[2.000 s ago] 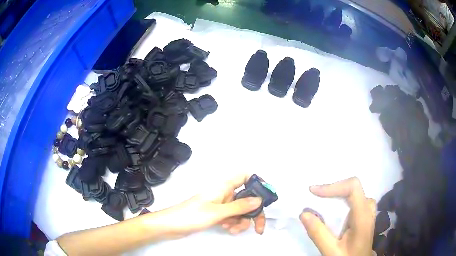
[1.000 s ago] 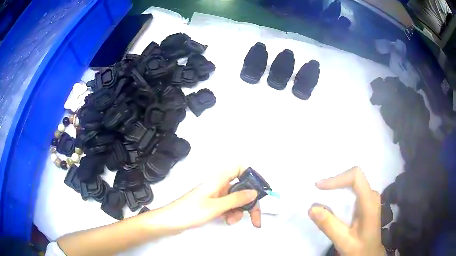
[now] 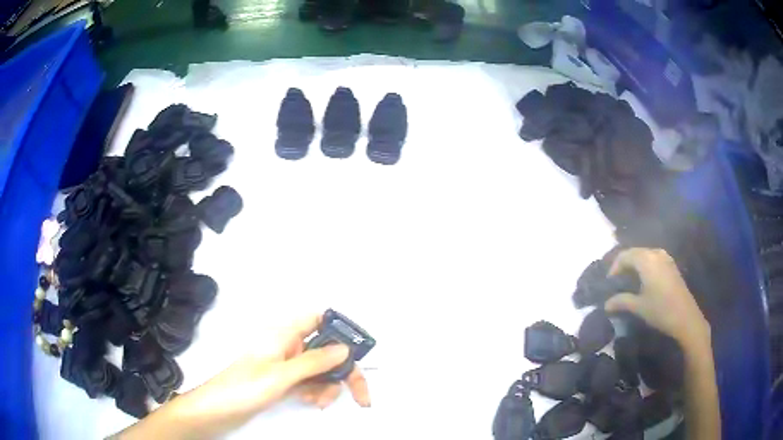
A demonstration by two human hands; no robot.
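My left hand (image 3: 322, 369) holds a square black buckle half (image 3: 345, 337) between thumb and fingers, low in the middle of the view, its straight slotted edge up and to the right. A thin strip shows faintly beside it. My right hand (image 3: 657, 292) is at the right heap with thumb and fingers around a dark tapered buckle half (image 3: 627, 280); whether they grip it is hard to tell. Three joined buckles (image 3: 341, 123) stand in a row at the top, narrow ends away from me.
A heap of square halves (image 3: 137, 258) lies at left, with a beaded bracelet (image 3: 40, 314) and blue bin (image 3: 34, 146) beside it. Tapered halves (image 3: 592, 137) are heaped at right, more lower right. A dark flat object (image 3: 99, 137) is behind the left heap. Another blue edge (image 3: 743, 232) is at right.
My view has turned to the right. My right hand has moved from beside the held piece to the right heap. My left hand still holds the square half; the teal tip no longer shows.
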